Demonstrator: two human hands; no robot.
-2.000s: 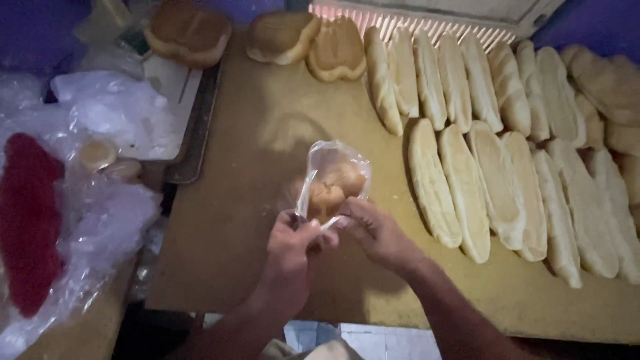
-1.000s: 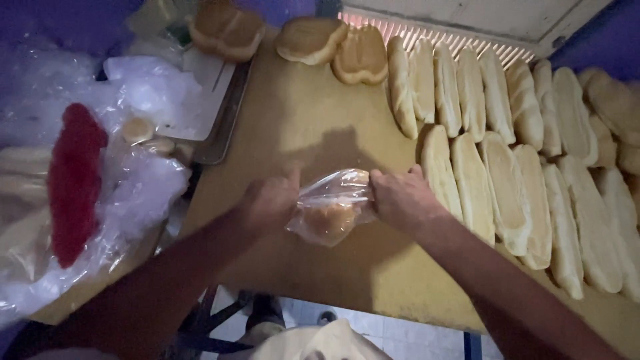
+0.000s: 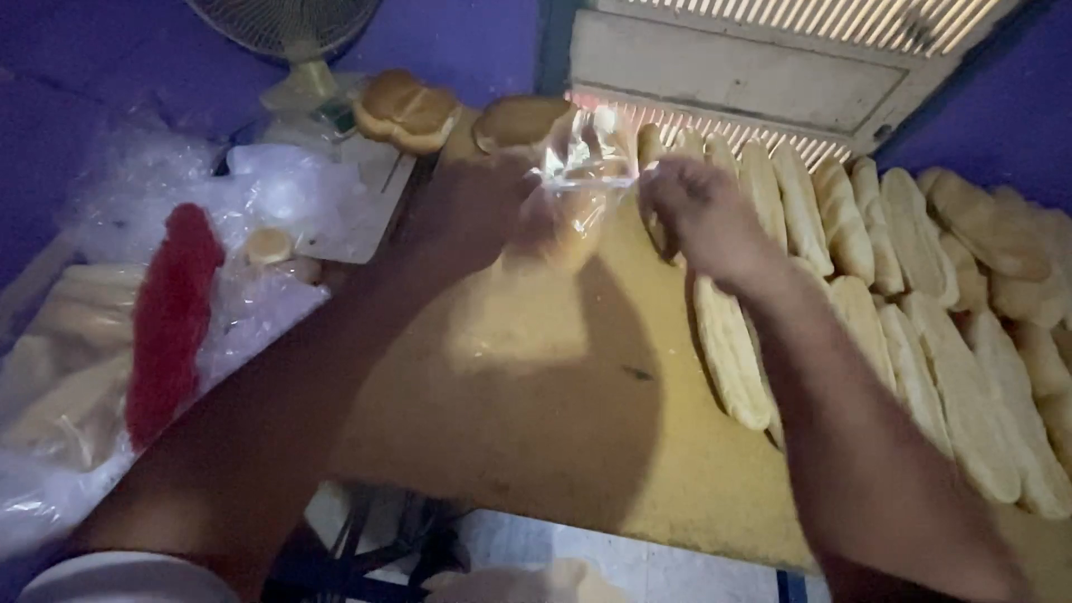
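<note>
A clear plastic bag (image 3: pixel 590 163) with a browned bread roll (image 3: pixel 557 226) inside is held up above the table, toward its back edge. My left hand (image 3: pixel 494 201) grips the bag's left side. Raised at the bag's upper right corner, my right hand (image 3: pixel 687 197) has its fingers closed near the edge of the plastic; blur hides exactly how it pinches it. Behind the bag lies a browned bread loaf (image 3: pixel 519 121), partly covered by it.
Long pale bread loaves (image 3: pixel 733 360) lie in rows on the yellow table (image 3: pixel 536 419) at right. A lobed loaf (image 3: pixel 406 109) sits back left, near a fan (image 3: pixel 289 25). Plastic bags (image 3: pixel 293 188) and a red cloth-like item (image 3: pixel 176 322) are at left.
The bagged bread and both hands have moved up toward the table's back. The bag, open around the bread two seconds ago, is now stretched between the hands. The view has shifted.
</note>
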